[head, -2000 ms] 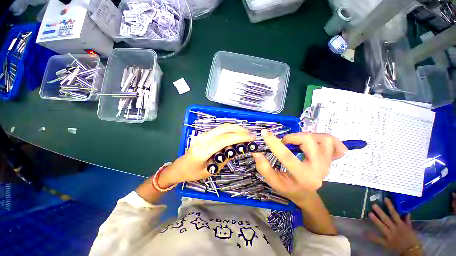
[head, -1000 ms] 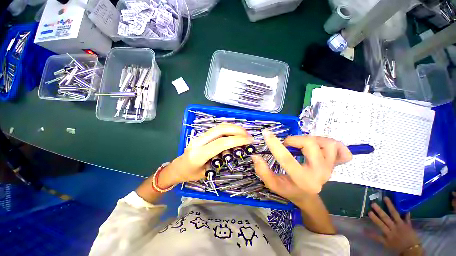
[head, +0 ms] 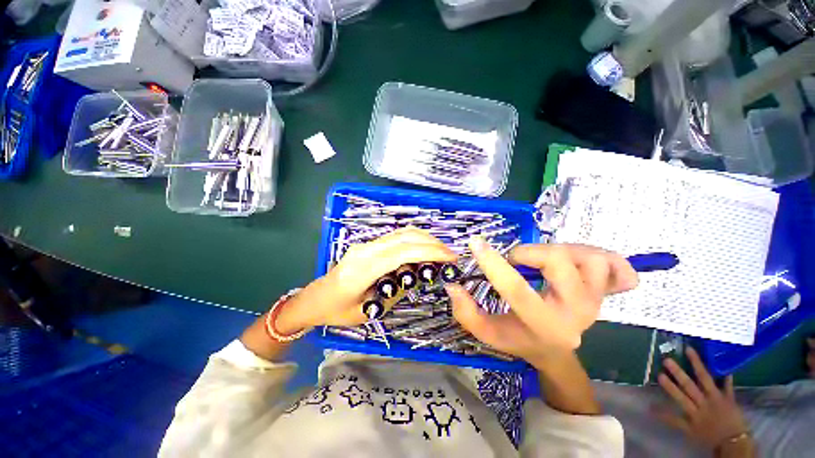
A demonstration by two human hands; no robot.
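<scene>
My left hand (head: pixel 380 268) holds a fanned row of several metal cartridges (head: pixel 407 280), their dark ringed ends with pale or brassy centres facing me. My right hand (head: pixel 545 300) holds a dark blue marker pen (head: pixel 654 262), which sticks out past the fingers to the right. My right thumb and index fingertip are at the right end of the row. Both hands are above a blue parts tray (head: pixel 429 357) heaped with loose silver parts. Behind it, a clear plastic box (head: pixel 508 134) holds a few slim parts on a white lining.
Two clear parts boxes (head: pixel 180 192) stand left, near a white paper square (head: pixel 319 147). A white carton (head: pixel 112 45) and a tub of white packets (head: pixel 259 31) are back left. Paper sheets (head: pixel 670 241) lie right. Another person's hand (head: pixel 701 402) rests at the right edge.
The view has shifted slightly. The pen has tilted and slid a little to the right in my right hand. The cartridge row in my left hand is otherwise much the same.
</scene>
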